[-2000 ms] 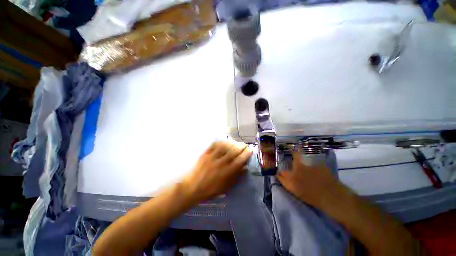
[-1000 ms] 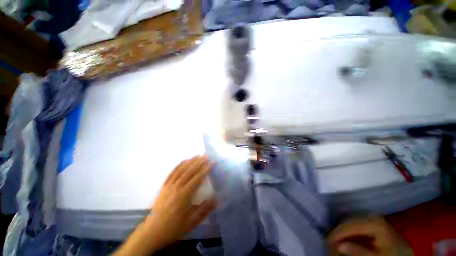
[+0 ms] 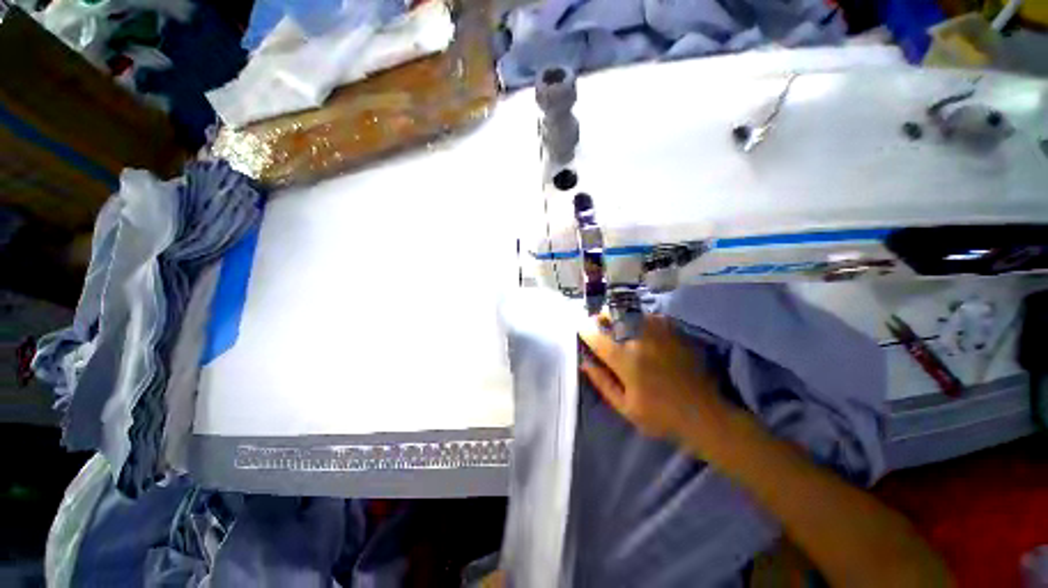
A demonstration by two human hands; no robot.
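Observation:
The blue-grey garment body (image 3: 678,505) lies bunched under and right of the machine head, hanging over the table's front edge. A paler flat band (image 3: 542,425) runs from beside the needle area down to the bottom edge. My right hand (image 3: 649,373) is on the cloth just below the presser foot (image 3: 624,308), its fingertips at the fold beside the band; it seems to grip the cloth. My left hand (image 3: 492,579) shows only as a sliver of skin at the bottom edge beside the band; its fingers are hidden.
The white Jack machine head (image 3: 804,241) spans the right. Dark and red snips (image 3: 923,356) lie at right. Layered cut pieces (image 3: 144,322) hang at the table's left by blue tape (image 3: 233,296). A brown wrapped package (image 3: 356,132) lies at back left, blue-grey cloth (image 3: 667,29) behind.
My right hand has come from the lower right back to the needle area. My left hand has dropped from the table to the bottom edge. The garment is spread farther right, the band straighter.

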